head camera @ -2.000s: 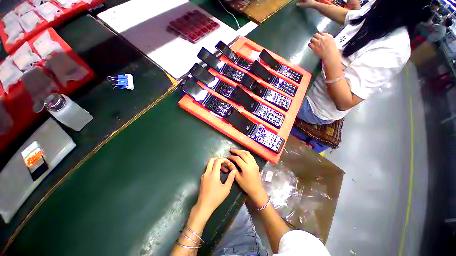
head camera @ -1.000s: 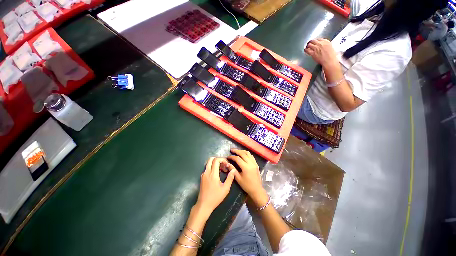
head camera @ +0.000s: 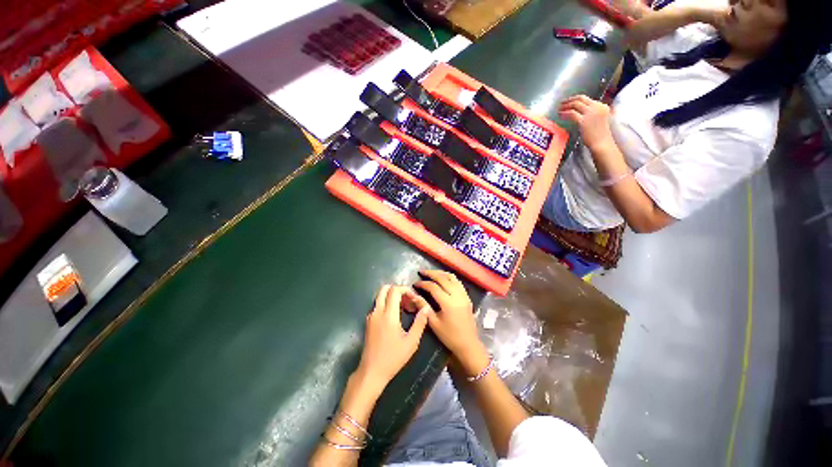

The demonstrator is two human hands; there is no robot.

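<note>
A red-orange phone tray (head camera: 424, 239) lies on the green bench mat just beyond my hands. It holds several open black flip phones (head camera: 488, 251) in two rows, lids raised and keypads showing. My left hand (head camera: 392, 328) and my right hand (head camera: 449, 315) rest together at the bench's near edge, fingers curled and fingertips touching or nearly touching. No object shows in either hand; the space under the fingers is partly hidden. Neither hand touches the tray.
A labelled block (head camera: 62, 290) lies on a grey plate (head camera: 27, 342) at left, near a dispenser bottle (head camera: 128, 205) and a blue-white item (head camera: 223, 145). Red trays of pouches (head camera: 91, 77) stand far left. A coworker (head camera: 702, 137) sits at right. A cardboard box (head camera: 584, 347) holds clear plastic.
My hands and the near tray have hardly moved. The coworker's head and arms have shifted, and a dark red phone now lies on the bench by them. One far-left pouch tray no longer shows its pouches.
</note>
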